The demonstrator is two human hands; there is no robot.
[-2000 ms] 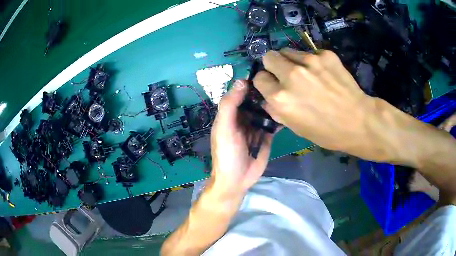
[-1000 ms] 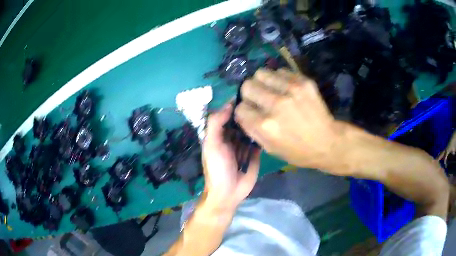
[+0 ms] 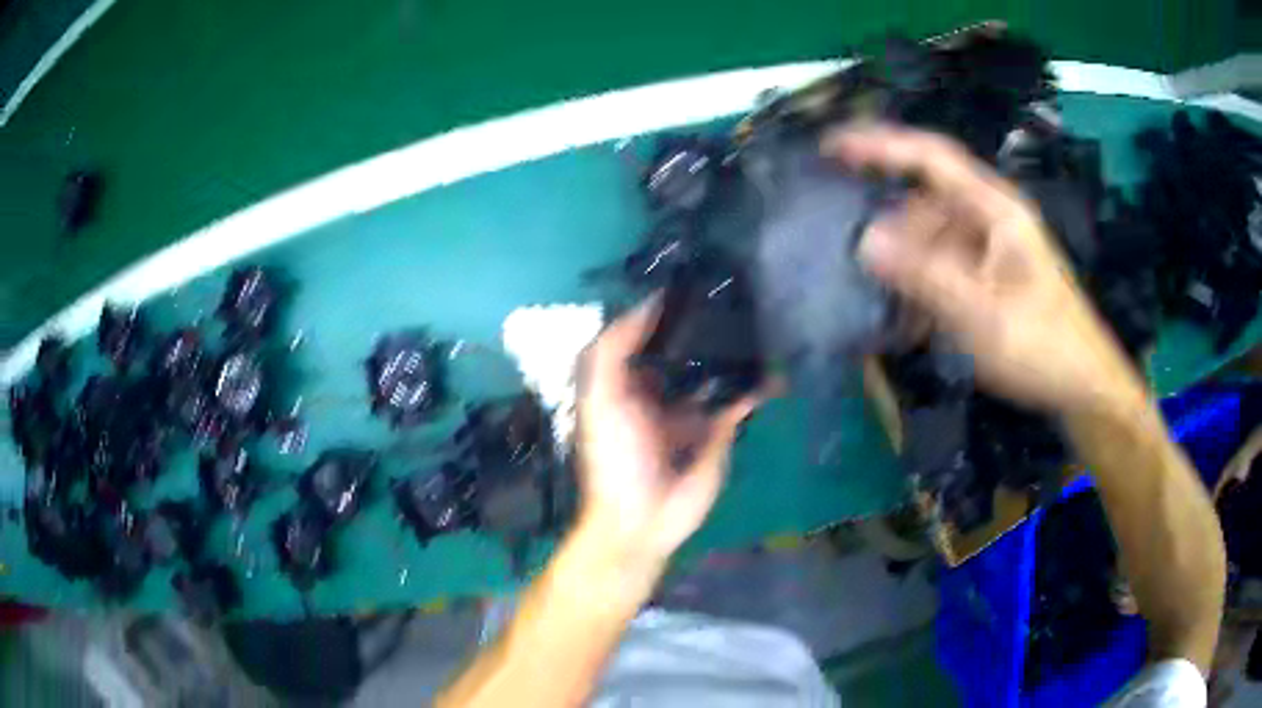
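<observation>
My left hand (image 3: 639, 463), palm up in the middle, holds a black module (image 3: 709, 325) between thumb and fingers; its details are blurred. My right hand (image 3: 976, 277) is raised to the right of it, strongly blurred. Its fingers are around a smeared grey-black flat piece (image 3: 819, 263), apart from my left palm; its exact shape cannot be told. A ringed module (image 3: 678, 173) lies just beyond my left hand. The white fan-shaped brush (image 3: 551, 353) lies left of my left hand.
Ringed black modules (image 3: 404, 376) lie to the left, with a dense pile (image 3: 83, 443) at far left. A carton (image 3: 990, 533) heaped with black parts stands at right. A blue crate (image 3: 985, 629) is below it. A white rail (image 3: 457, 150) edges the bench.
My right hand has moved away from my left hand, to the right, and a grey-black piece now shows at its fingers. My left hand still holds the module. The view has shifted, showing more carton.
</observation>
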